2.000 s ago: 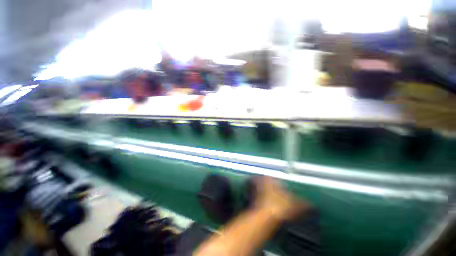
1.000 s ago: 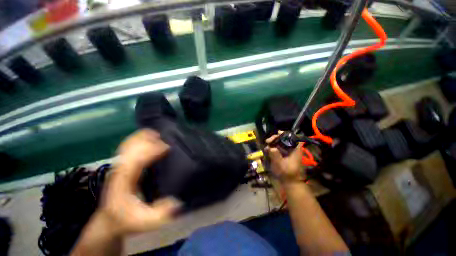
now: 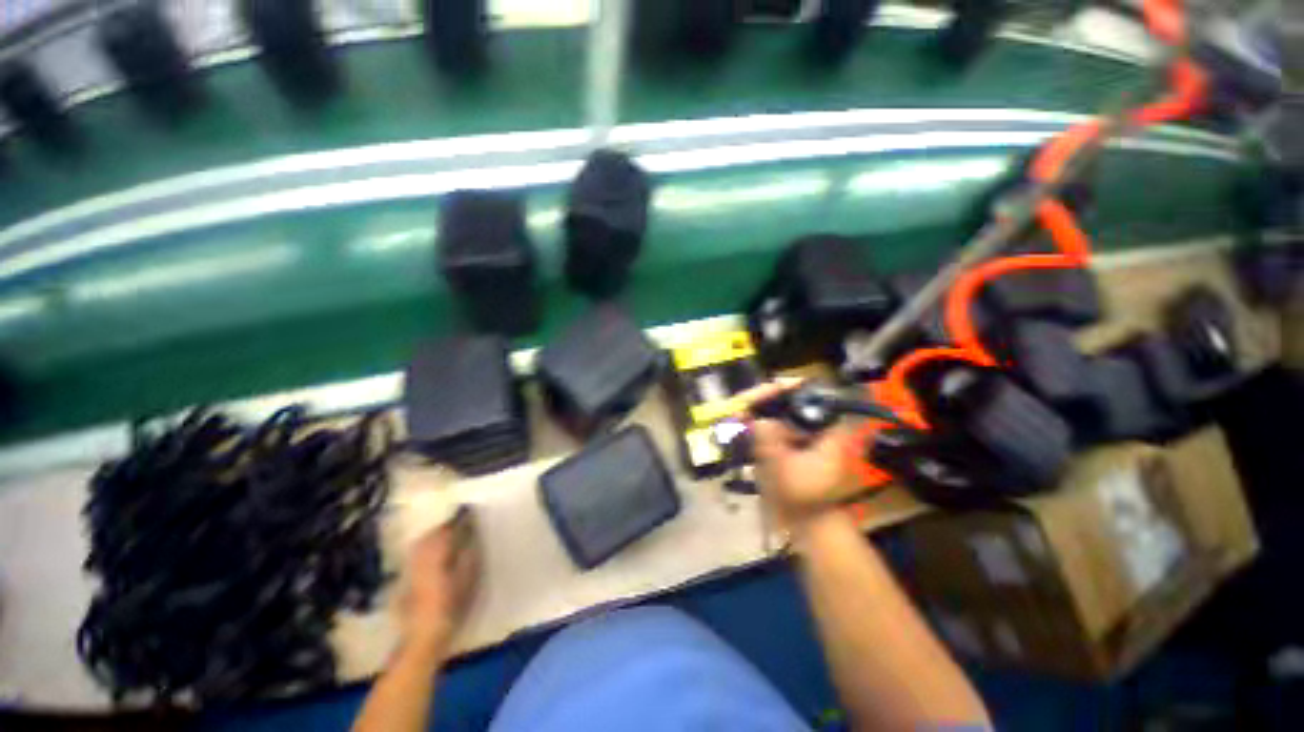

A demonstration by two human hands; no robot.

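Note:
My right hand [image 3: 812, 469] is closed on the black power screwdriver [image 3: 818, 409], beside the yellow screw feeder [image 3: 715, 375]. My left hand [image 3: 441, 572] is low over the bench, just right of the black handle pile [image 3: 229, 551]. It is blurred, with a dark patch at its fingers, and I cannot tell if it holds anything. A black housing [image 3: 611, 495] lies on the bench between my hands. Two more housings, one on the left [image 3: 465, 403] and one in the middle [image 3: 598, 366], stand behind it at the belt's edge.
The green conveyor [image 3: 286, 322] runs behind the bench and carries two black housings near me. An orange coiled hose [image 3: 955, 308] and a grey tool hanger [image 3: 937, 286] slant up to the right. Stacked housings [image 3: 1051, 358] and an open carton [image 3: 1087, 572] are at the right.
The housing that was by my left hand is no longer lifted there. My left hand has moved down beside the handle pile. My right hand still has the screwdriver. The view has tilted down.

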